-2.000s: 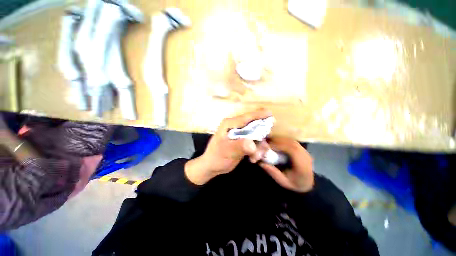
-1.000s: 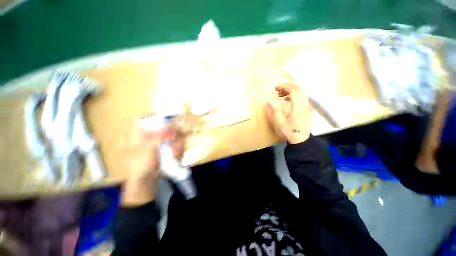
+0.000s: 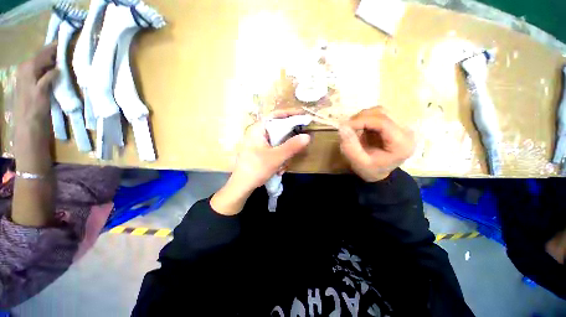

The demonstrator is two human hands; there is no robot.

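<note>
My left hand [image 3: 260, 155] is closed around a pale grey-white moulded part [image 3: 282, 129]. Its wide end points up and right above the fist, and its narrow squarish stub hangs below the hand over my lap. My right hand [image 3: 375, 142] pinches a thin pale applicator stick [image 3: 321, 116] between the fingertips. The stick points left toward the part's wide end; whether it touches is unclear. A small round white puddle [image 3: 311, 90] lies on the bench just beyond the hands.
Several moulded parts [image 3: 112, 68] lie at the left, where another person's hand [image 3: 40, 80] reaches among them. One part [image 3: 481, 111] lies at the right, another at the right rim. A white pad [image 3: 381, 13] lies at the far edge of the bench [image 3: 198, 148].
The view has swung back. My left hand has the part at the bench's near edge, and my right hand has come close with the stick. A neighbour's hand now shows at the left parts.
</note>
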